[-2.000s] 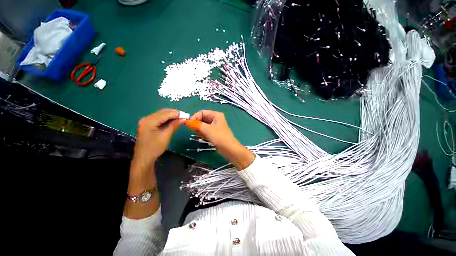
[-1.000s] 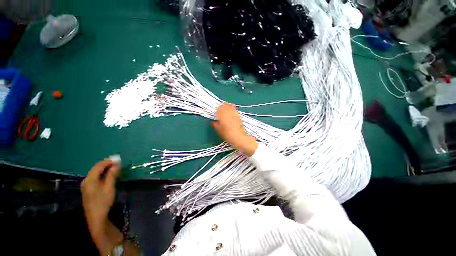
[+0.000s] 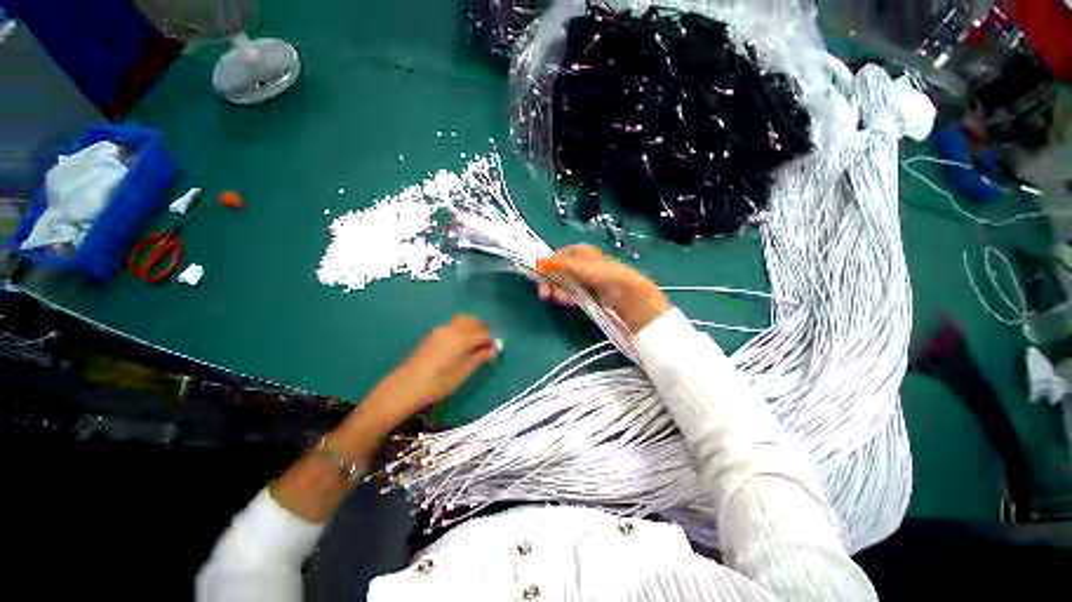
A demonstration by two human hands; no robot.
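My right hand, with an orange cover on a fingertip, is closed around the upper fan of white cables. The cable ends point up-left and meet the pile of tiny white housings. My left hand is blurred, below the pile, with a small white piece at its fingertips that may be its fingertip wrap; I cannot tell if it holds anything. A lower group of cable ends fans near my lap, away from both hands.
A blue bin with white cloth, red-handled scissors and an orange piece lie left. A small fan stands at the back left. A black cable bundle lies behind; the thick white bundle sweeps right.
My left hand has moved right and up towards the cables. My right hand now grips the upper fan and lifts part of it. The small middle group of cable ends no longer shows separately. The view has shifted.
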